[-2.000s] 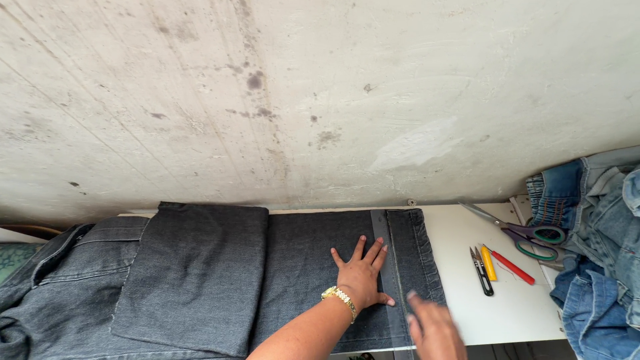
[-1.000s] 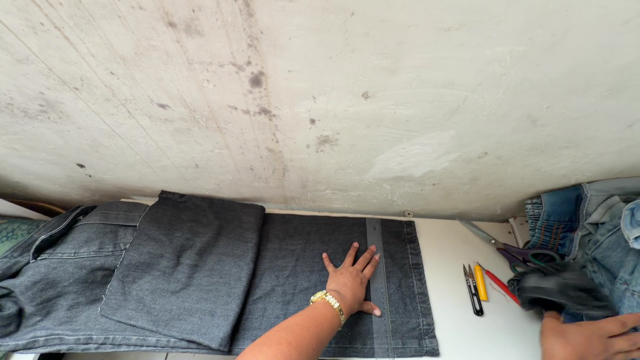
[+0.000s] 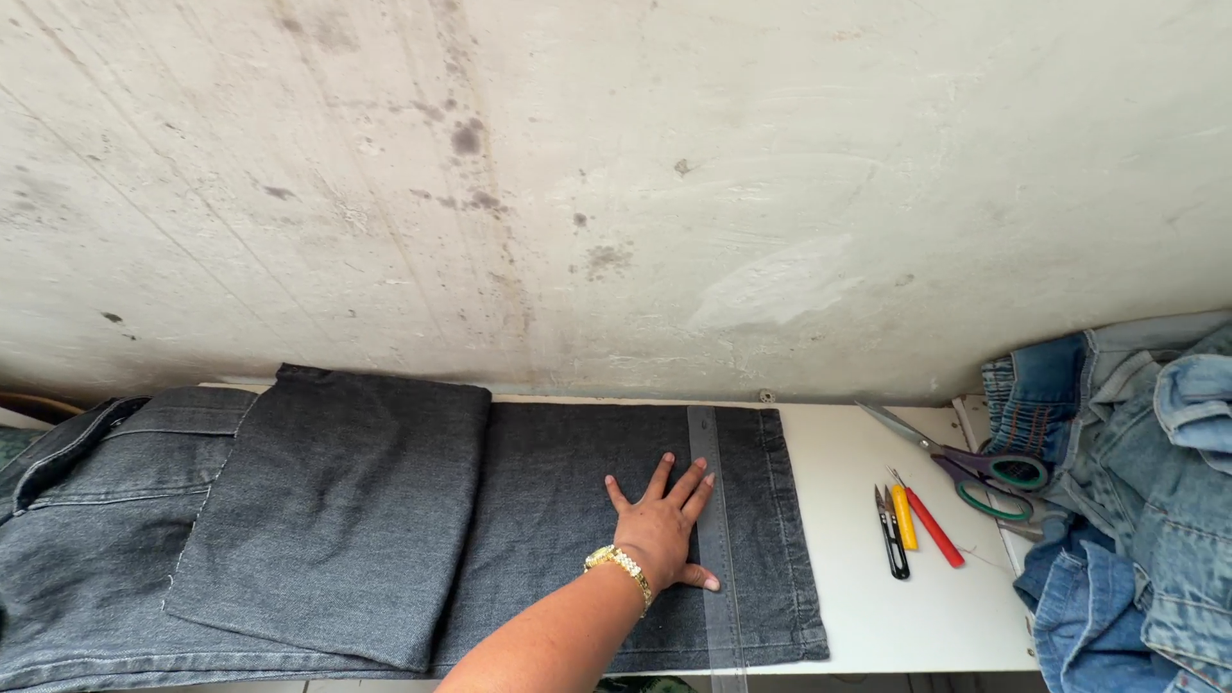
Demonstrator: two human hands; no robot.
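Note:
My left hand [image 3: 664, 529], with a gold-coloured bracelet at the wrist, lies flat with fingers spread on a dark grey denim trouser leg [image 3: 558, 472]. Its fingertips and thumb press on a clear ruler [image 3: 710, 520] laid across the leg, a little in from the hem [image 3: 794, 558]. My right hand is out of view. To the right of the leg lie black thread snips [image 3: 892, 539], a yellow tool [image 3: 905, 518], a red seam ripper [image 3: 934, 527] and scissors [image 3: 972, 472] with purple and green handles.
A folded dark denim piece [image 3: 337, 510] covers part of the trousers at the left. Blue denim garments [image 3: 1136, 520] are heaped at the right end of the white table [image 3: 847, 626]. A stained wall [image 3: 616, 192] rises behind the table's far edge.
My right hand was near the hem, then over the blue denim at the right with a dark blurred thing beside it; now it is out of view. My left hand has stayed on the ruler.

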